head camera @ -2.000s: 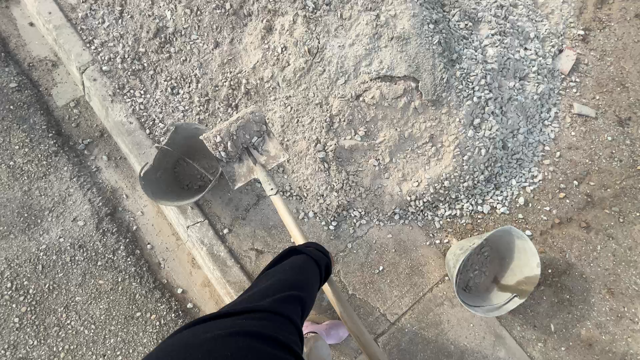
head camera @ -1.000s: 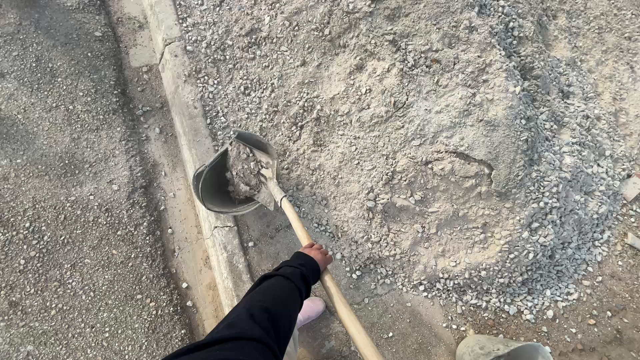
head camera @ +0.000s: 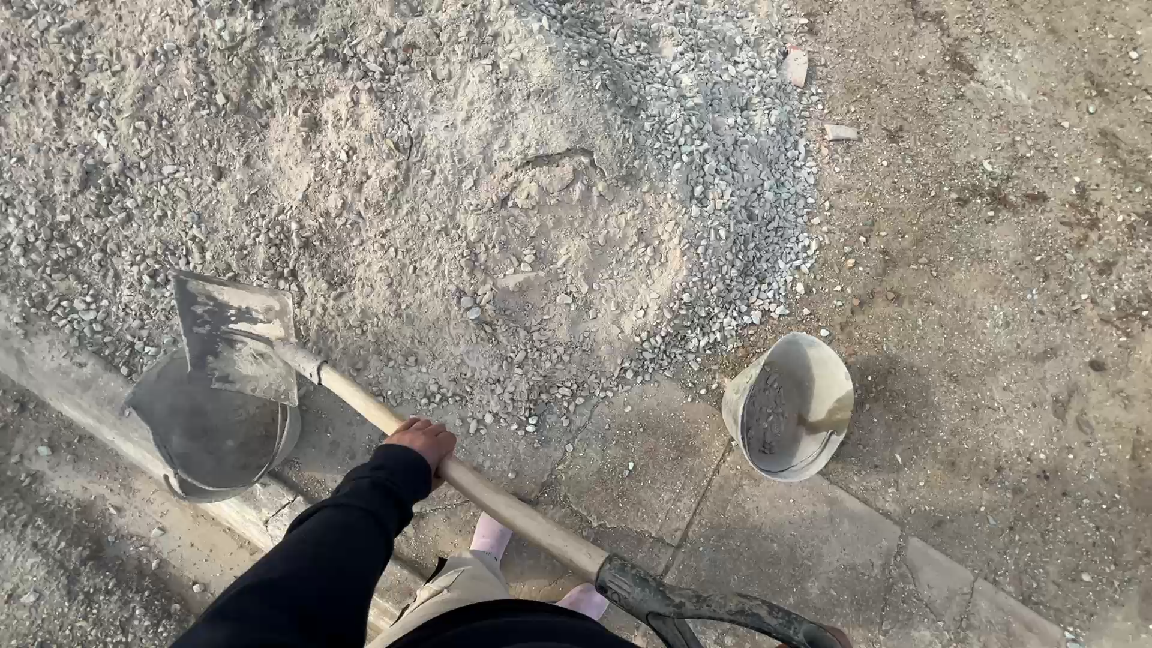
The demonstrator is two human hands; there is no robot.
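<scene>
My left hand (head camera: 425, 445), in a dark sleeve, grips the wooden shaft of a shovel (head camera: 531, 519). The flat metal blade (head camera: 238, 335), smeared with grey residue, is over the rim of a dark bucket (head camera: 288, 432) at the left. Of my right hand (head camera: 832, 637), only a small part shows at the bottom edge, at the black D-shaped handle (head camera: 675, 598); the rest is cut off. A pale bucket (head camera: 828, 382) holding some grey material stands at the right, leaning somewhat.
A large heap of sand and gravel (head camera: 432, 198) fills the upper left and middle. A concrete kerb (head camera: 81, 405) runs along the lower left. Paving slabs (head camera: 639, 450) lie under my feet. Two small rubble pieces (head camera: 796, 67) lie beside the heap.
The grey load on the blade one second ago is no longer on it. The blade has tilted over the left bucket. My view has swung to the right.
</scene>
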